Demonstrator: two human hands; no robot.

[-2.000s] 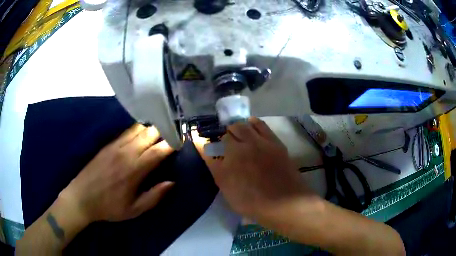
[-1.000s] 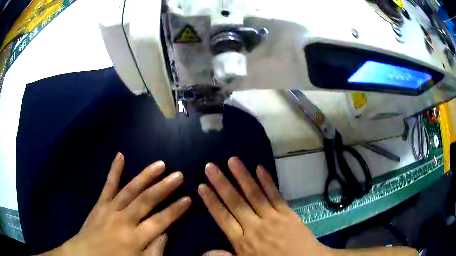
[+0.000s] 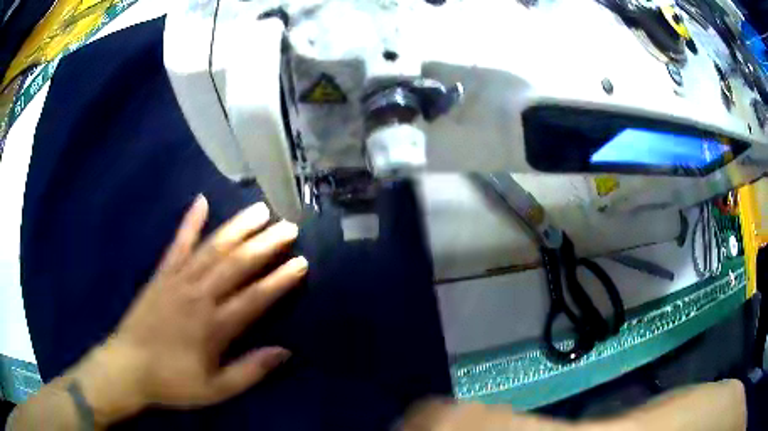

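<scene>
A dark navy fabric panel (image 3: 101, 185) lies on the white table and passes under the head of the white sewing machine (image 3: 472, 76). The needle and presser foot area (image 3: 313, 195) is over the fabric. My left hand (image 3: 189, 316) lies palm down on the panel, fingers spread, fingertips just left of and below the needle. My right hand (image 3: 459, 418) is at the bottom edge, blurred and partly cut off, near the panel's lower right corner; its fingers and grip cannot be made out.
Fabric shears (image 3: 560, 278) lie right of the fabric, black handles toward me. A small tool (image 3: 642, 267) lies beyond them. A green ruled strip (image 3: 589, 341) runs along the table's front edge. The machine's blue-lit display (image 3: 653, 150) is at the right.
The fabric has moved away from me, reaching farther up at the left. My left hand has moved forward toward the needle. My right hand has drawn back to the bottom edge.
</scene>
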